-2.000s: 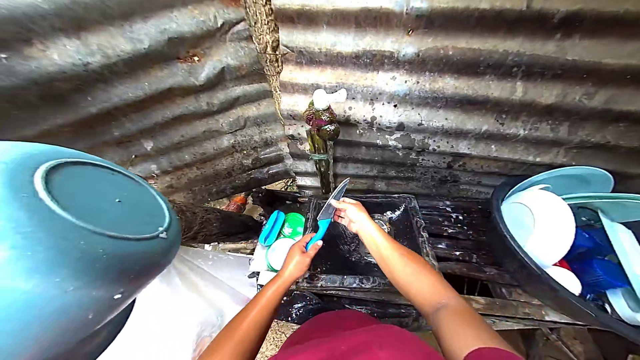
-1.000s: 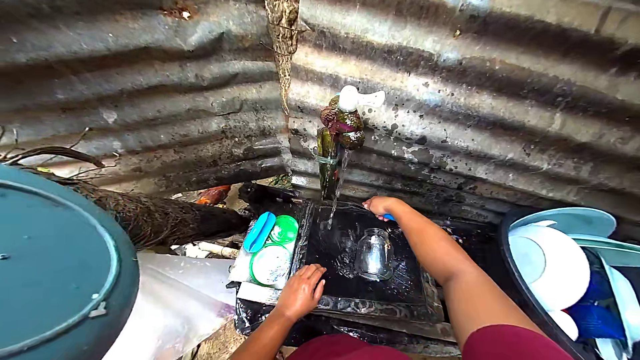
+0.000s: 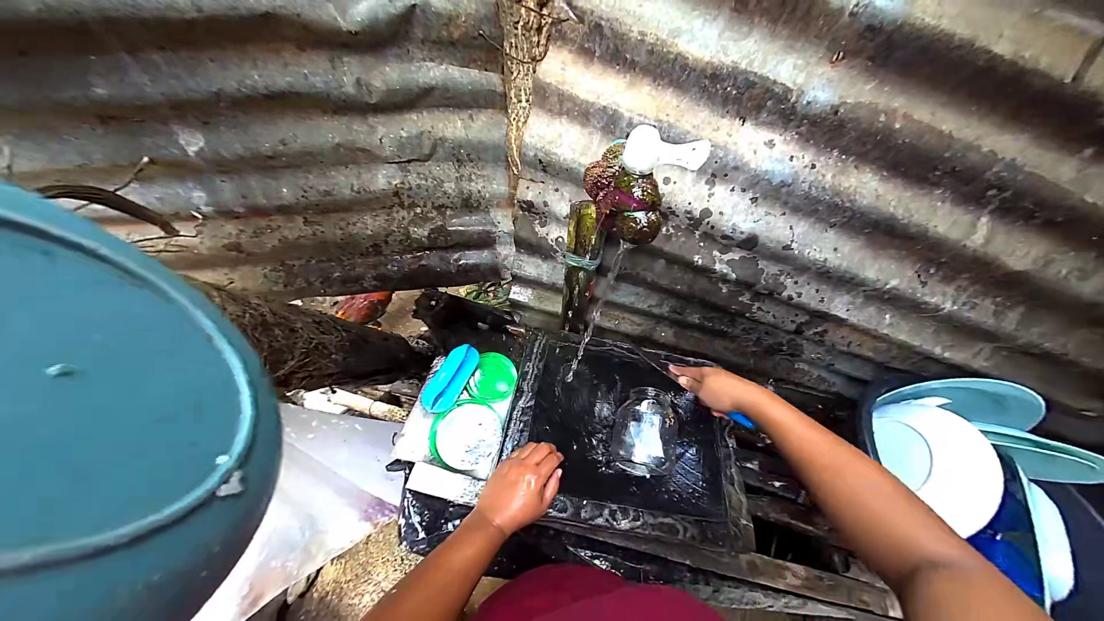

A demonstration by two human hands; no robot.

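My right hand [image 3: 718,390] grips the blue handle of a knife [image 3: 740,420] at the right rear of a black basin [image 3: 595,470]; its thin blade points left along the rear rim. A clear glass jar [image 3: 645,433] stands in the basin, left of and below that hand. My left hand [image 3: 522,486] rests on the basin's left front rim, holding nothing visible. Water [image 3: 601,315] runs from a faucet with a white handle [image 3: 664,153] into the basin. Left of the basin lie a blue plastic brush or handle [image 3: 450,378], a green lid [image 3: 494,377] and a round green-rimmed container [image 3: 467,435].
A large blue-green plastic vessel [image 3: 121,379] fills the left side. At right, a dark tub [image 3: 865,423] holds white bowls [image 3: 940,466] and pale blue-green plastic pieces. Corrugated metal walls [image 3: 828,198] enclose the rear. Wooden slats [image 3: 793,573] lie around the basin.
Two seconds ago both hands were at the knife above the basin; the left has since let go and moved to the rim. The right hand has carried the knife to the basin's right rear.
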